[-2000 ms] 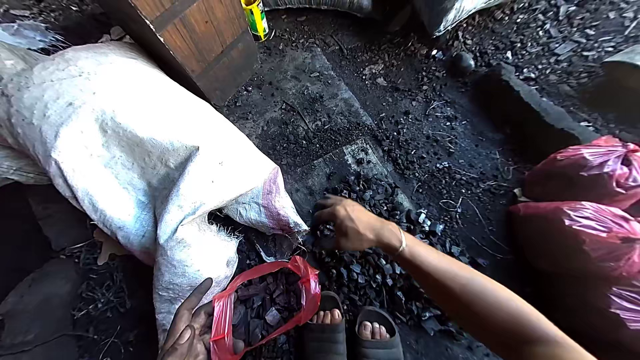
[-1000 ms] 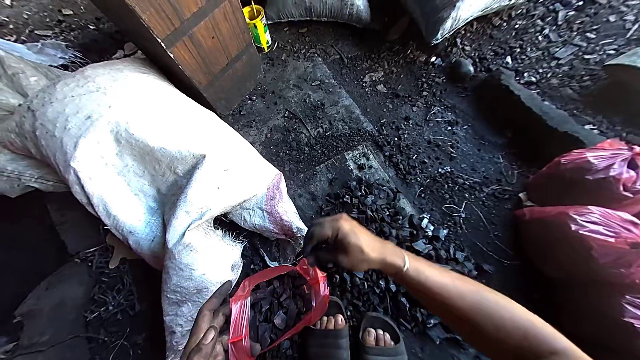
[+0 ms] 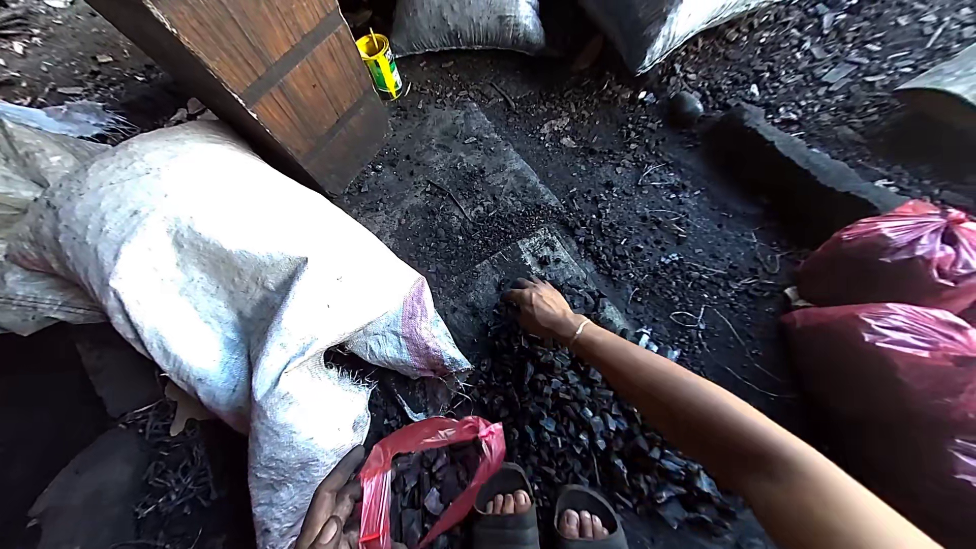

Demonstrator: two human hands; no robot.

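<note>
My left hand [image 3: 332, 503], blackened, grips the rim of an open red plastic bag [image 3: 427, 438] at the bottom. Dark charcoal pieces fill the part of the bag that shows. My right hand [image 3: 540, 306], with a thin band at the wrist, rests at the upper edge of a charcoal pile [image 3: 572, 412]; its fingertips are dark and partly hidden, so I cannot tell whether they hold a piece. To the left lies a large white woven sack [image 3: 198, 229], its frayed mouth facing the pile and the bag.
Filled red plastic bags [image 3: 884, 374] stand at the right. A wooden panel [image 3: 282, 69] and a yellow-green can [image 3: 381, 67] are at the upper left. Beyond are more sacks [image 3: 469, 27] and a dark stone block [image 3: 801, 164]. My sandaled feet [image 3: 507, 503] are beside the bag.
My right hand has moved from beside the red bag's rim, where it was one second ago, up to the far edge of the charcoal pile. My left hand remains at the bag.
</note>
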